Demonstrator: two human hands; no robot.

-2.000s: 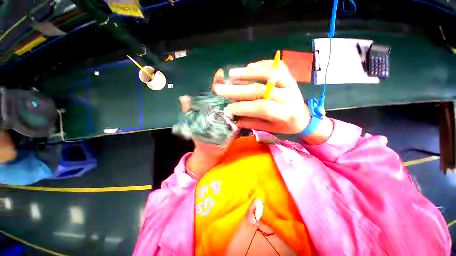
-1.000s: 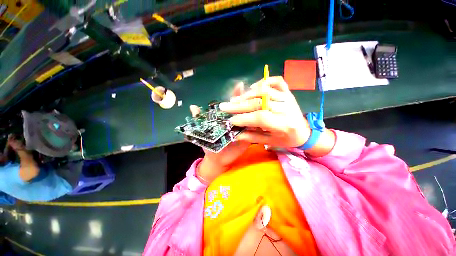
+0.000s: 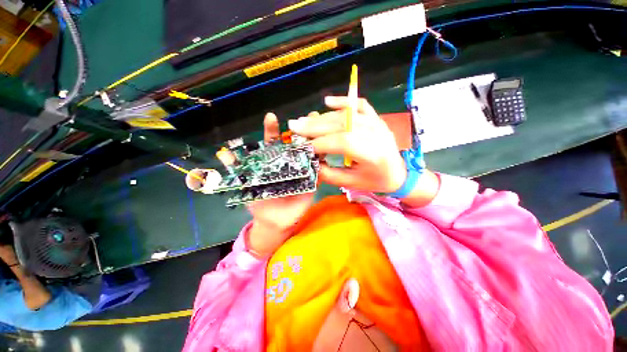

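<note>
A stack of two green circuit boards point(image 3: 275, 168), crowded with parts, is held tilted in front of my chest, with a dark row of pins between the layers. My left hand point(image 3: 283, 210) holds the stack from below and behind; its fingertips show beyond the far edge and the rest is partly hidden. My right hand point(image 3: 361, 148) grips the right edge of the stack, where connectors show. A thin yellow stick point(image 3: 352, 113) stands up between its fingers. A blue wrist strap point(image 3: 412, 172) is around my right wrist.
A pale cup point(image 3: 203, 180) with a yellow stick stands on the green bench. A red-orange card point(image 3: 397, 129), clipboard paper point(image 3: 450, 113) and calculator point(image 3: 507, 102) lie right. A white label card point(image 3: 394, 25) is on the rail. A fan point(image 3: 55, 246) and another person's arm are left.
The board stack has turned so its long edge lies more level, with the pin row facing me. My hands still hold it. The view has shifted, showing more of the upper rail and the white card.
</note>
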